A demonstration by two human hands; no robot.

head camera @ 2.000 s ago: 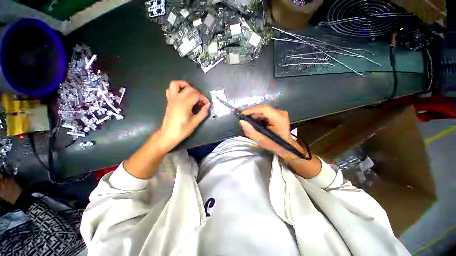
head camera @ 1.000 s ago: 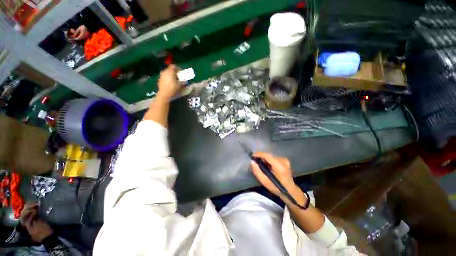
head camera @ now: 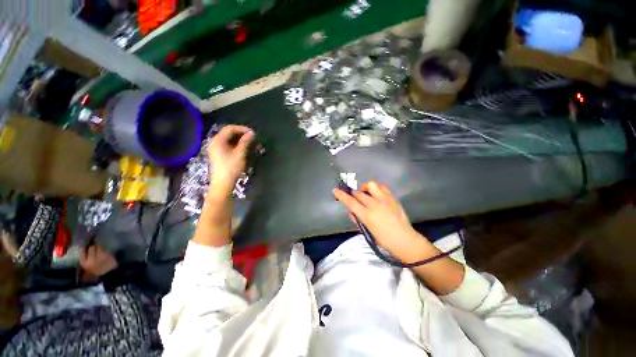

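My left hand (head camera: 229,159) is over the loose pile of whitish-pink strip parts (head camera: 197,183) at left, thumb and fingertips close together. Whether it holds a part is too blurred to tell. My right hand (head camera: 382,217) is closed on the dark soldering iron (head camera: 343,185), its tip end pointing up and away from me and its cord looping below the wrist. A small white plate (head camera: 349,180) shows just beyond the right fingertips, at bench level or held there; I cannot tell which. The big pile of metal-and-clear assemblies (head camera: 352,104) lies at the centre back.
A green conveyor belt (head camera: 279,45) runs beyond the bench. A purple-rimmed fan (head camera: 169,127) stands at left, a brown tape roll (head camera: 439,78) and white cup (head camera: 450,24) behind the pile. Thin rods (head camera: 481,132) lie at right. A neighbour's hand (head camera: 96,261) shows lower left.
My left hand has come back from the conveyor to the strip pile, and the white piece at its fingertips is no longer seen there. A white plate now shows by my right hand. The view has shifted.
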